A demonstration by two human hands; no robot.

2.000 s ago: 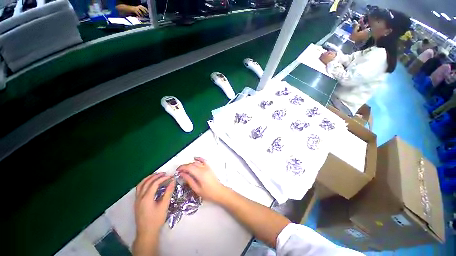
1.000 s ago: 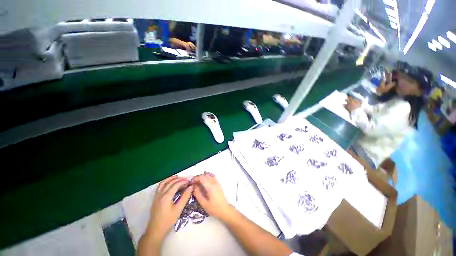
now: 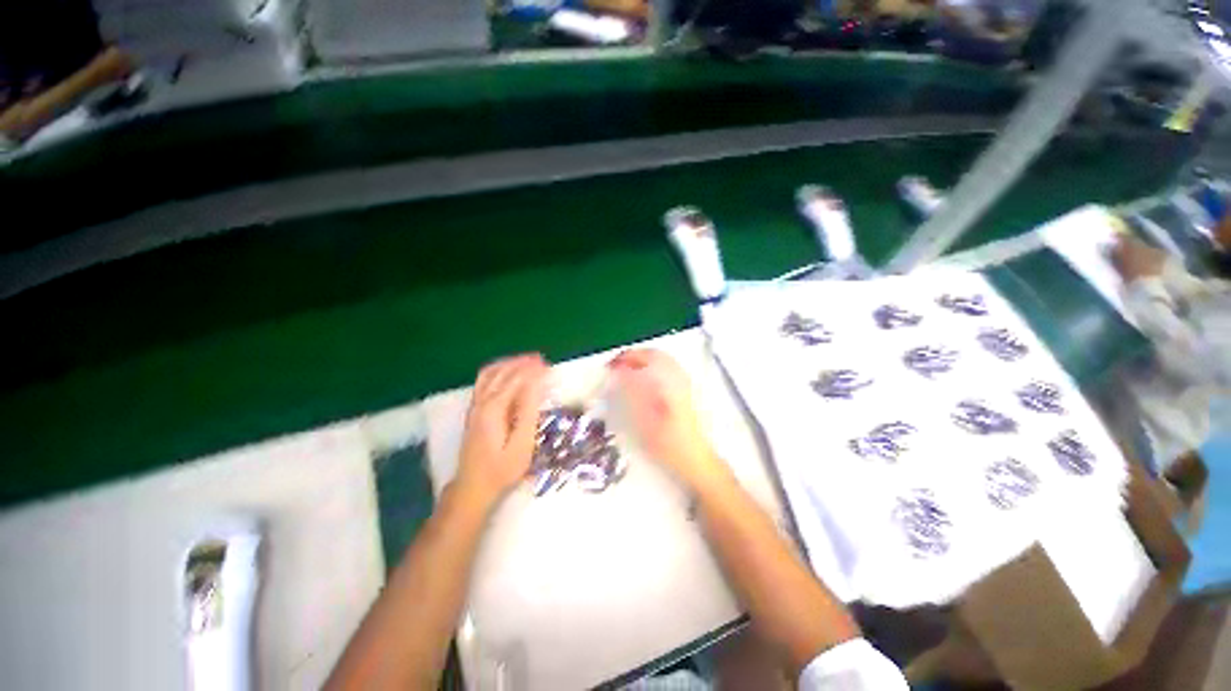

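Note:
A loose pile of small shiny plated parts lies on the beige work board in front of me. My left hand rests at the pile's left edge, fingers together and curled. My right hand is just right of the pile, blurred, with its fingers bent. I cannot tell whether either hand holds a part. Several separate heaps of the same parts lie on a white layer sheet to the right.
White handheld devices stand on the green conveyor, one of them behind the sheet's corner. Another device lies on the left board. A cardboard carton is at lower right. A pale post rises behind the sheet. Other people's arms show at the edges.
The view has swung left and down, bringing in the device at lower left. My hands have moved apart, uncovering more of the pile between them.

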